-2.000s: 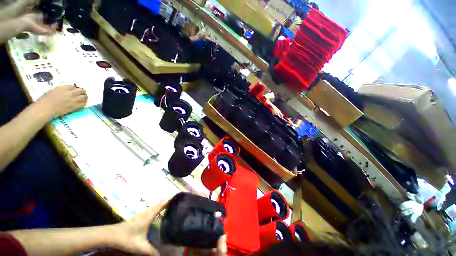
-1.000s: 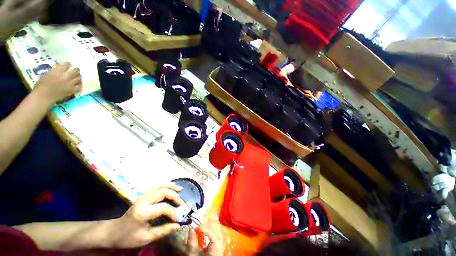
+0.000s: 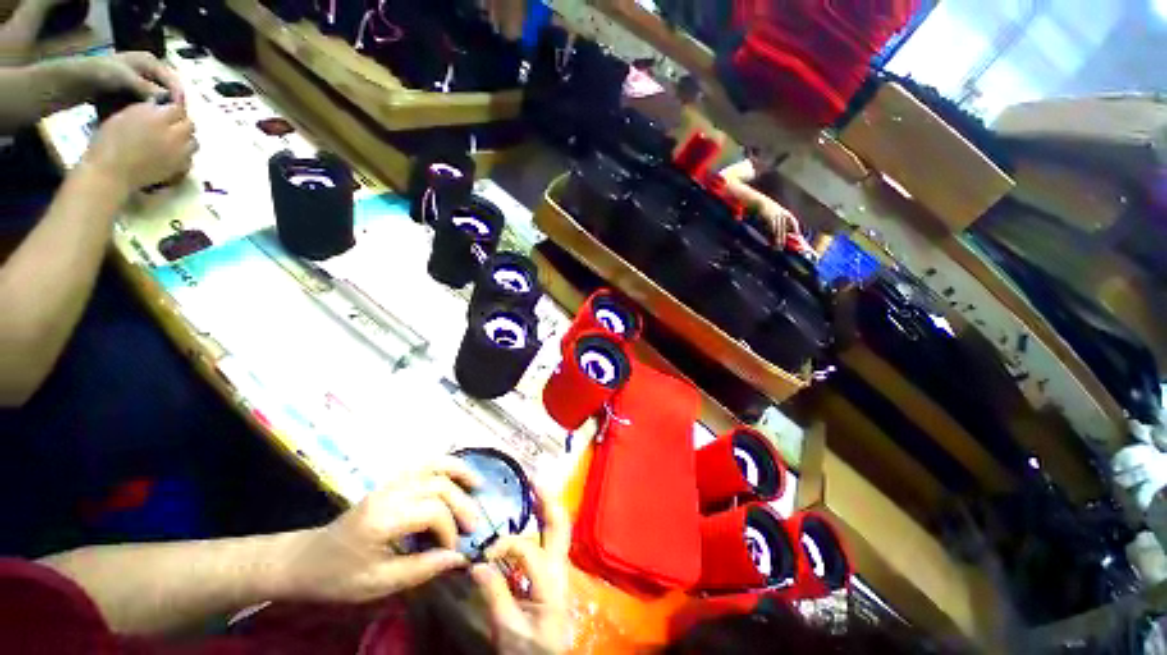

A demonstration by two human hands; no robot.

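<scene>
My left hand (image 3: pixel 403 531) holds a round black unit (image 3: pixel 493 493) at the bottom centre, its shiny grey-blue disc end facing up. My left fingers lie over the disc's near-left edge. My right hand (image 3: pixel 531 582) is at the unit's lower right edge, fingers bent. A small reddish spot shows between its fingers, too blurred to name. Dark hair or shadow hides part of this hand. Whether it grips anything is unclear. The unit's side is mostly hidden.
Black speaker bodies (image 3: pixel 497 355) stand on the printed table sheet (image 3: pixel 326 371). Red speaker bodies (image 3: pixel 736 544) flank a long red case (image 3: pixel 646 480), beside an orange sheet (image 3: pixel 614 614). A carton tray (image 3: pixel 666 307) holds black cylinders. Another person's hands (image 3: pixel 141 128) work at upper left.
The black unit, earlier side-on in my left hand, now shows its disc end upward. My right hand has come to its lower right edge. The other person's hands have come together.
</scene>
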